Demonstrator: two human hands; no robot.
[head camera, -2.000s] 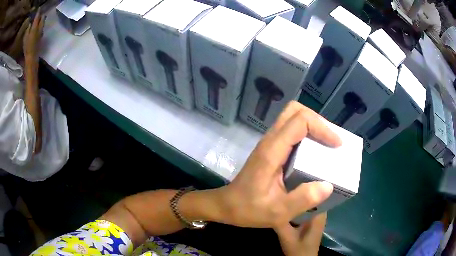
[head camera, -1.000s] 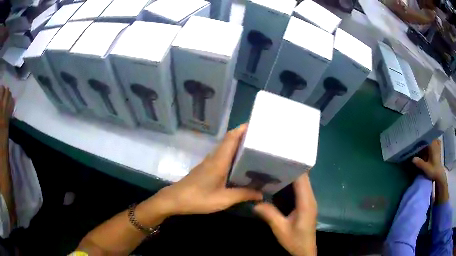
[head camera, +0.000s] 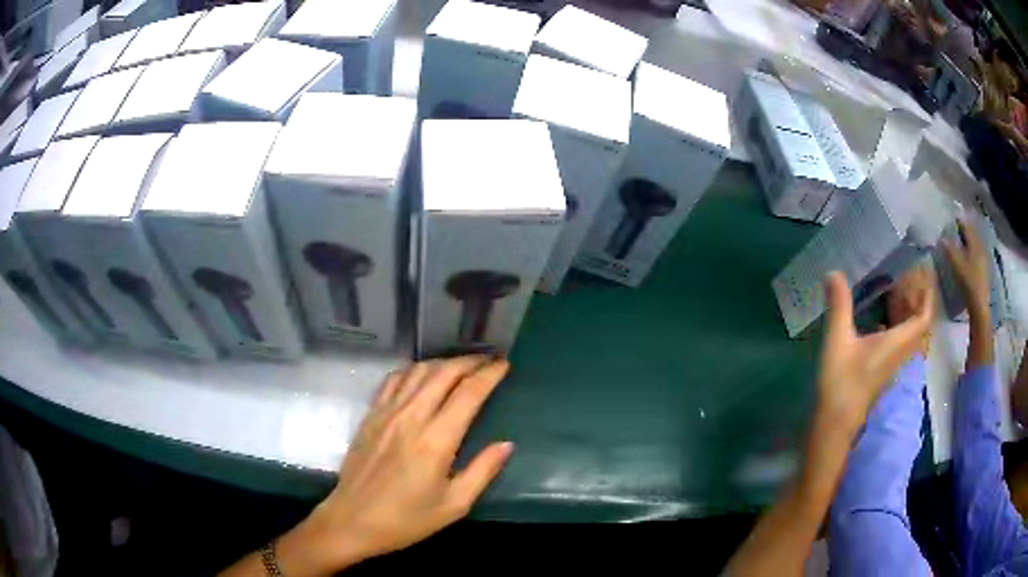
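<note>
A retail box (head camera: 485, 271) with a white top and a dark fan picture stands upright at the right end of the front row. My left hand (head camera: 411, 456) lies low at the table, its fingertips at the box's lower front edge, thumb apart, not wrapped around it. My right hand (head camera: 862, 361) is raised at the right, fingers spread and empty, in front of a tilted box (head camera: 834, 265) by the neighbour. Whether it touches that box I cannot tell.
Rows of upright boxes (head camera: 209, 242) stand on a white sheet (head camera: 304, 423) at left. Three more boxes stand behind the front one. Pale boxes (head camera: 789, 152) lie on the green bench (head camera: 654, 394) at far right. A neighbour's blue sleeves (head camera: 879, 485) reach in at the right.
The box from my hands now stands at the end of the front row. My right hand has let go and moved right, opened. The view has swung right.
</note>
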